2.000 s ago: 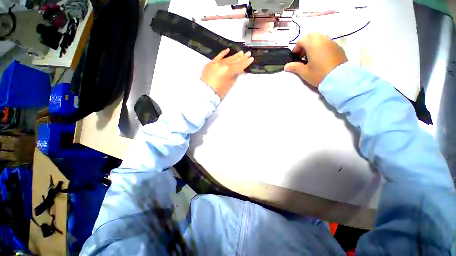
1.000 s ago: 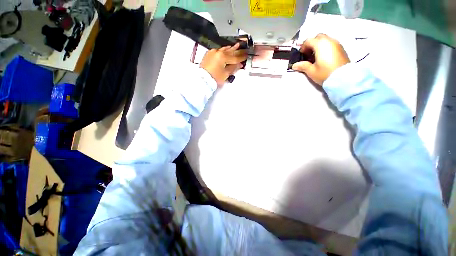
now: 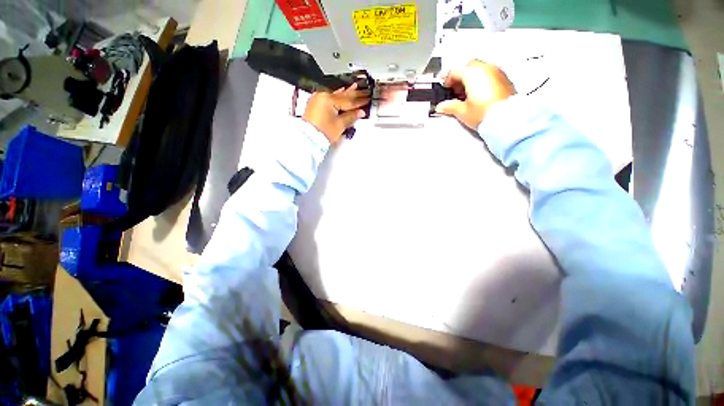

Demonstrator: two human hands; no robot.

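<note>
The camouflage shoulder strap runs from the upper left to the clamp area under the sewing machine head. My left hand holds the strap's end just left of the presser clamp. My right hand pinches a small black piece, perhaps webbing or a buckle, at the clamp's right side. The needle and the details under the head are too small to tell. Another dark strap hangs at the table's front edge by my body, partly behind my left sleeve.
The white work sheet lies under my forearms. A long black pile hangs at the left table edge. Blue bins stand at the left. A second machine and small black parts are at the upper left. Black straps lie on a tan board at the lower left.
The strap and both hands have moved in under the machine head, which has come into view. Since one second ago the view has shifted slightly; the hands keep their holds at the clamp.
</note>
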